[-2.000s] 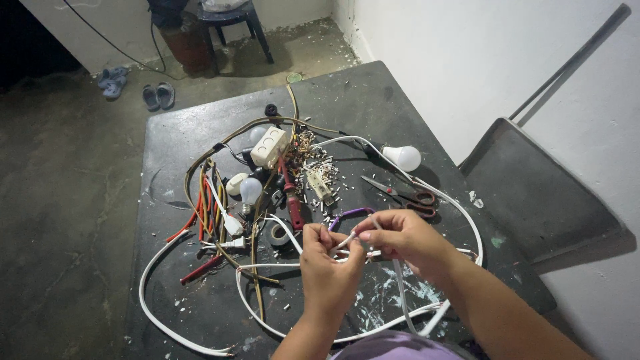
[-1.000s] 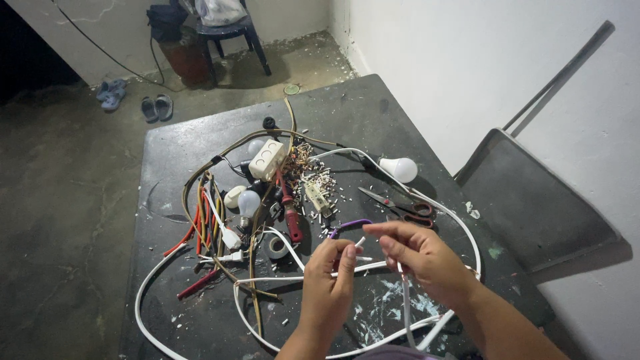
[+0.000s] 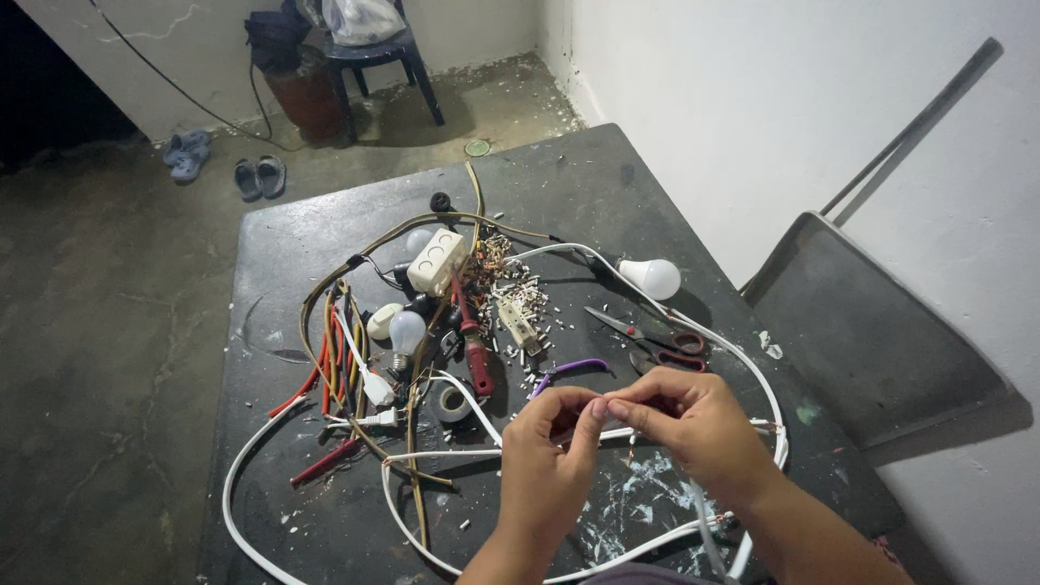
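My left hand and my right hand meet at their fingertips over the near part of the table. A white cable hangs below my right hand; its end between the fingers is mostly hidden. My left fingers pinch at the same spot, but what they grip cannot be made out. Just beyond lie a purple wire and scissors with dark red handles. To the left are a roll of black tape, a red-handled screwdriver and a clear light bulb.
On the dark table lie a beige outlet box, a white LED bulb, a white plug, coloured wires, looped white cable and scattered insulation bits. A long-handled dustpan leans against the wall at right.
My hands, slightly apart one second ago with a white cable end showing between them, have come together at the fingertips.
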